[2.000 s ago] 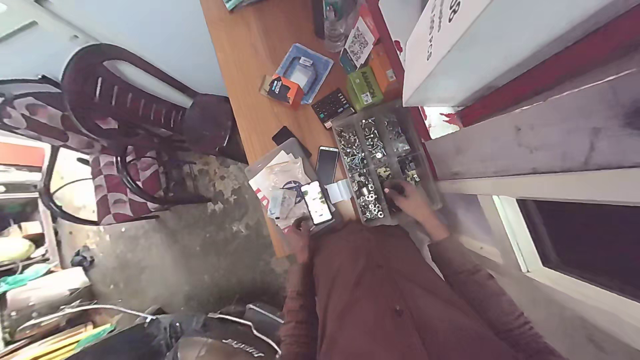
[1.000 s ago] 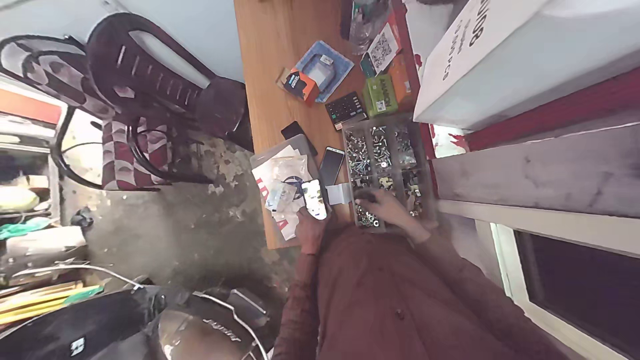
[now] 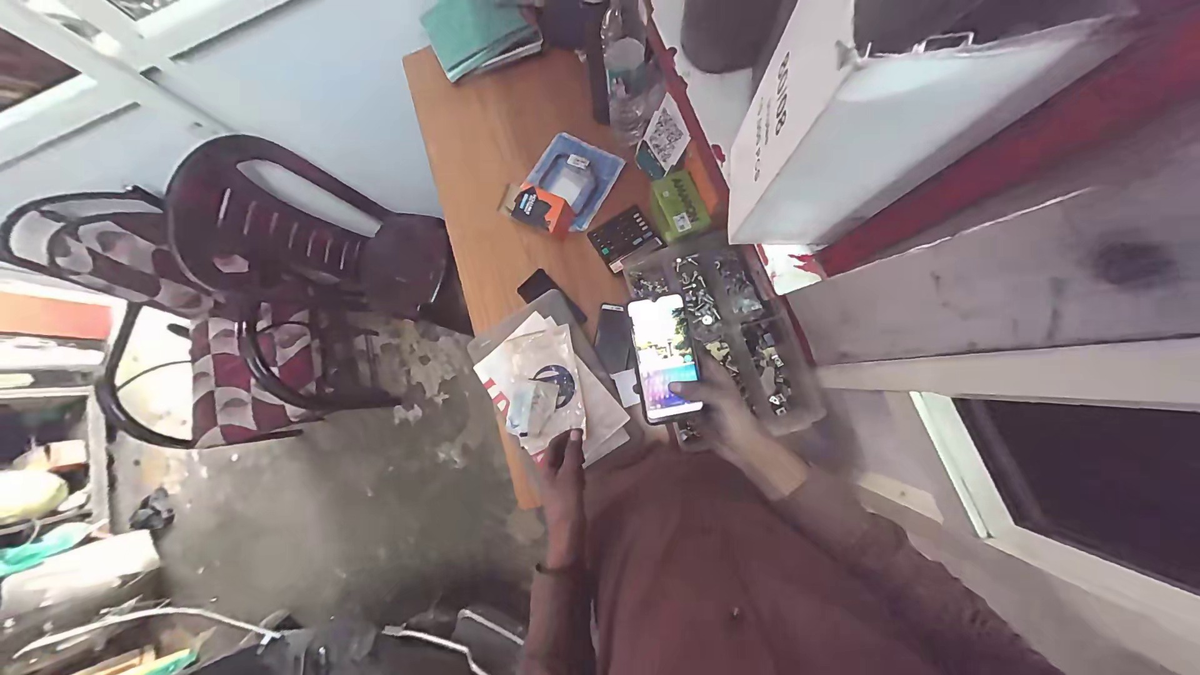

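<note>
My right hand (image 3: 717,403) holds a lit smartphone (image 3: 664,347), its thumb over the lower part of the screen. Under and beside the phone lies a divided plastic organizer box (image 3: 808,384) of screws and small metal parts. My left hand (image 3: 562,464) is at the lower edge of a clear plastic packet (image 3: 553,361) on some papers; whether it grips the packet I cannot tell. A second smartphone (image 3: 613,337) lies between the papers and the box, and a dark phone-like object (image 3: 544,286) rests above the papers.
On the wooden table (image 3: 478,141) are a calculator (image 3: 625,239), a blue tray (image 3: 600,178) with an orange box (image 3: 542,211), a green box (image 3: 682,204) and a plastic bottle (image 3: 628,80). A large white carton (image 3: 797,141) stands at right. Chairs (image 3: 272,225) stand at left.
The lit smartphone has passed from my left hand to my right hand, which was in the organizer box before. My left hand is now at the packet on the papers.
</note>
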